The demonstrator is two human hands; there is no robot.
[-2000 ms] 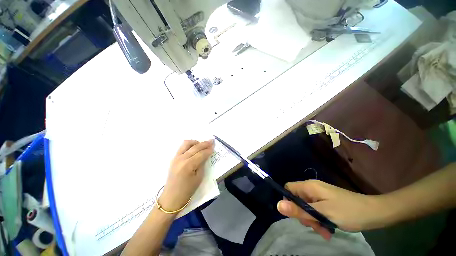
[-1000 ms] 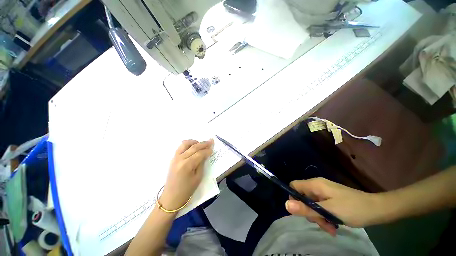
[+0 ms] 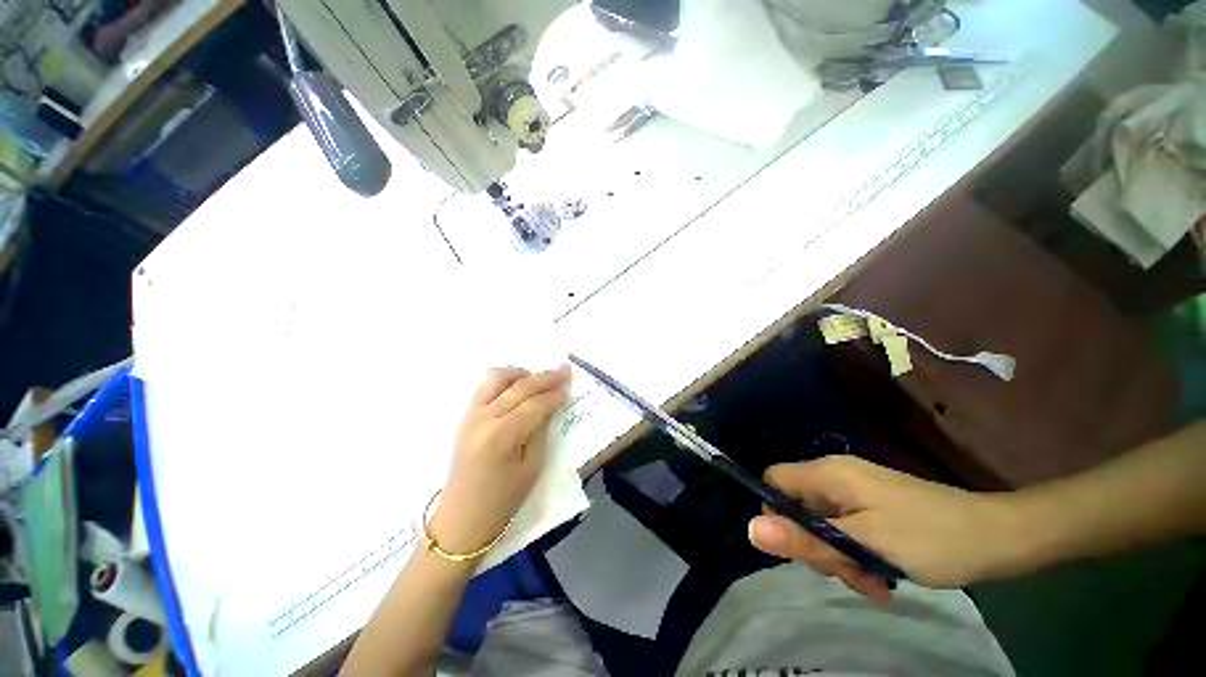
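Observation:
My left hand point(image 3: 500, 450) lies on the white table, its fingertips pressing a white fabric piece point(image 3: 540, 513) that hangs a little past the front edge. My right hand point(image 3: 873, 522) holds dark long-bladed scissors point(image 3: 721, 459) by the handles, over my lap. The blades look closed, and their tip is at the left fingertips, above the table edge. The fabric under my left palm is hidden.
The sewing machine head point(image 3: 410, 99) stands beyond my hands, with a dark grey hanging handle point(image 3: 339, 136) on its left. Snips point(image 3: 631, 123) lie on the bed. Shears point(image 3: 913, 60) lie at the table's far right. A blue tray point(image 3: 148, 516) with thread cones is left.
The view has shifted slightly. Both hands and the scissors keep nearly the same place; the right hand and handles have moved a little against the lap.

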